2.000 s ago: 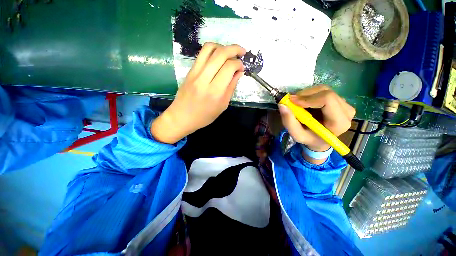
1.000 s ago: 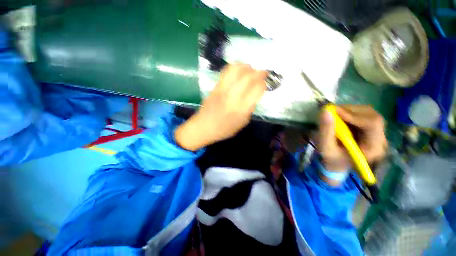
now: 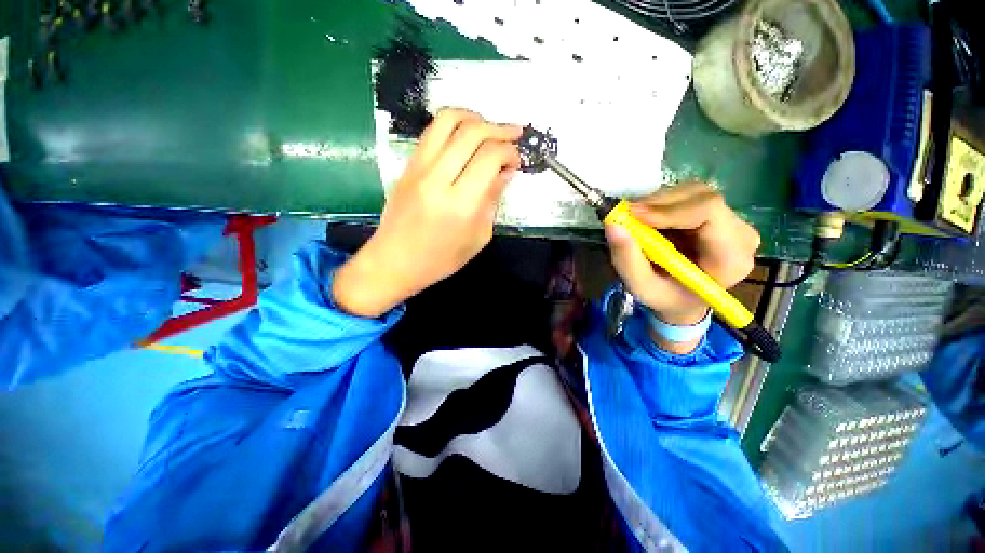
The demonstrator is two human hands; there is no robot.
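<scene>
My right hand (image 3: 691, 251) holds the yellow soldering iron (image 3: 683, 266) like a pen. Its silver shaft points up and left, and the tip touches or nearly touches the small dark round part (image 3: 536, 149). The part lies over the white plate (image 3: 491, 92). My left hand (image 3: 434, 205) has its fingertips together at the part's left edge; they hide whatever is between them, and I cannot tell if they grip the part or a small lead. A pile of short black leads (image 3: 402, 81) lies at the plate's left edge.
A beige ring with silvery scraps (image 3: 722, 81) and a blue soldering station (image 3: 884, 119) stand at the right. A yellow square (image 3: 961, 184) is beyond them. Clear component trays (image 3: 853, 443) are lower right. Small assemblies (image 3: 65, 27) lie upper left. A blue sleeve (image 3: 65, 292) shows at left.
One second ago the iron tip was raised away, right of the part; now it is back at the part. The whole view has also shifted. The hands are placed much as two seconds ago.
</scene>
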